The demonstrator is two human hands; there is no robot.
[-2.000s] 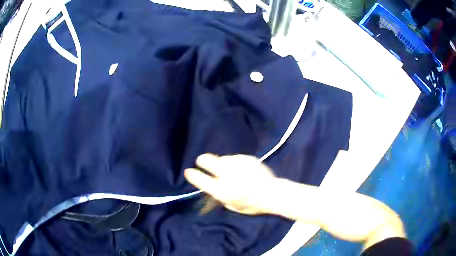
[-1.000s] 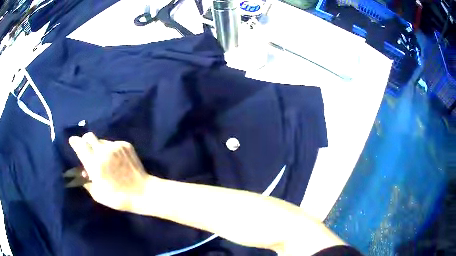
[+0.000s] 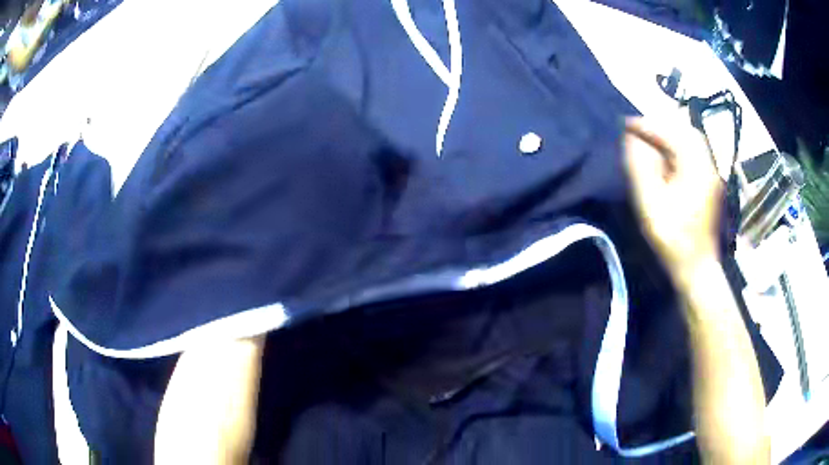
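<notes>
The navy jacket (image 3: 264, 182) fills most of the view, with white edge trim (image 3: 536, 254) running across its front edge and curving down at the right. A white button (image 3: 529, 143) shows at upper middle. The dark lining (image 3: 382, 372) shows below the trim. My right hand (image 3: 668, 173) is blurred at the jacket's right side, fingers bent near the cloth; whether it holds anything is unclear. Only my left forearm shows at the lower left; it goes under the trimmed edge and the hand is hidden beneath the cloth. No snips can be made out.
The white table (image 3: 218, 45) shows at upper left and along the right. Black cord or straps (image 3: 727, 113), a metal flask (image 3: 768, 200) and a thin ruler-like strip (image 3: 795, 327) lie at the right. More navy cloth with white trim is at the far left.
My right hand has moved from the jacket's left part to its right side. My left forearm has come in under the cloth. The front edge has been raised and the view has turned.
</notes>
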